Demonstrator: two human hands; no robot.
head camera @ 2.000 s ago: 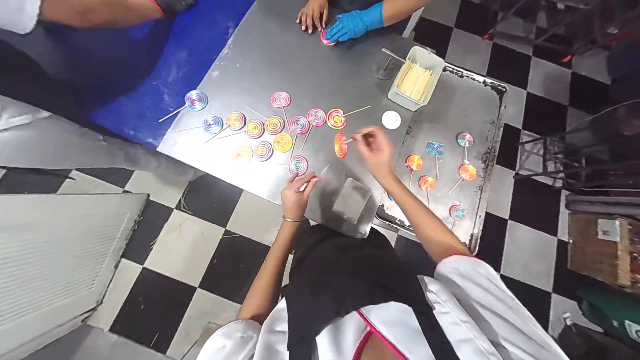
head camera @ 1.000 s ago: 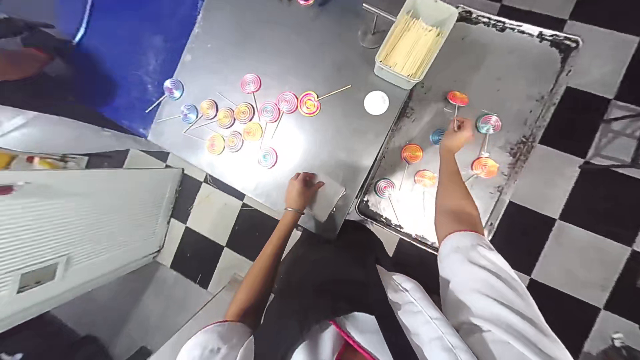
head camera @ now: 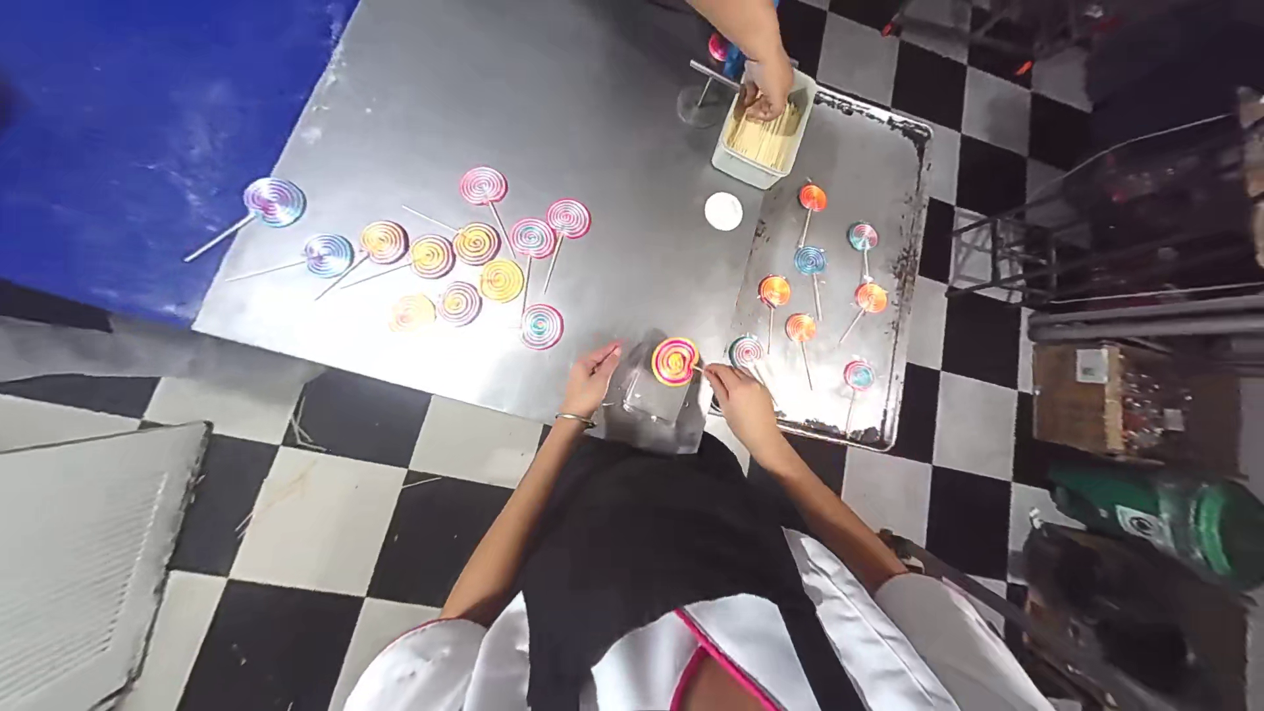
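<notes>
By its stick, my right hand (head camera: 733, 388) holds a pink, yellow and orange swirl lollipop (head camera: 675, 362) over a stack of clear plastic wrappers (head camera: 656, 400) at the near table edge. Just left of the wrappers is my left hand (head camera: 591, 380), fingers raised; whether it pinches a thin clear wrapper is hard to tell. Several pink, yellow and blue swirl lollipops (head camera: 476, 244) lie on the metal table (head camera: 632, 138) to the left. More lollipops, mostly orange and blue (head camera: 810, 261), lie on a worn metal tray (head camera: 913, 247) at the right.
A co-worker's hand (head camera: 768, 89) reaches into a white container of sticks (head camera: 758, 170). Beside it stand a small clear glass (head camera: 697, 107) and a white disc (head camera: 724, 210). A blue surface (head camera: 148, 128) adjoins the table at the left. A white ribbed panel (head camera: 89, 553) stands lower left.
My right hand has moved from the tray to the wrappers and now holds a lollipop there. A co-worker's hand has come to the stick container. The view has shifted.
</notes>
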